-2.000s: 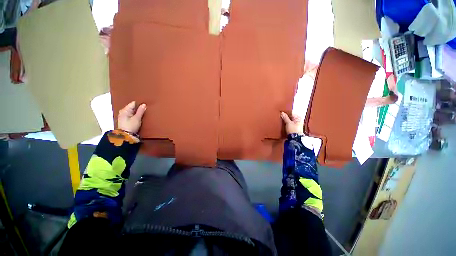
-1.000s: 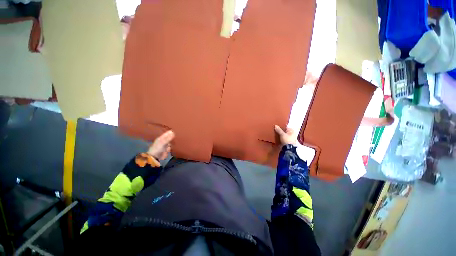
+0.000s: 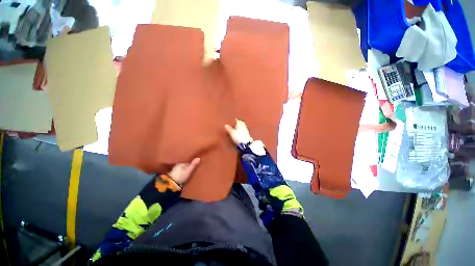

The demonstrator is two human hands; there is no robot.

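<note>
A large reddish-brown panel (image 3: 177, 114) lies bent and partly blurred over the left pile, its lower tab hanging over the table's front edge. My left hand (image 3: 183, 170) grips its lower edge, thumb on top and fingers hidden below. My right hand (image 3: 239, 133) holds its right edge near the middle. The right pile of brown panels (image 3: 260, 62) lies beside it, partly covered at its lower left. A pile of smaller notched brown panels (image 3: 333, 130) lies further right.
Tan boards lie left (image 3: 78, 88) and behind right (image 3: 333, 41). A calculator (image 3: 396, 82), a clear plastic bag (image 3: 423, 148) and a blue bin (image 3: 388, 26) are at the right. White paper (image 3: 298, 124) shows between piles. A yellow line (image 3: 74, 197) marks the floor.
My right hand has moved left from the right pile to the panel's right edge. The panel is now bent and drawn left, exposing a gap between the piles. The view has shifted, showing more of the table's back.
</note>
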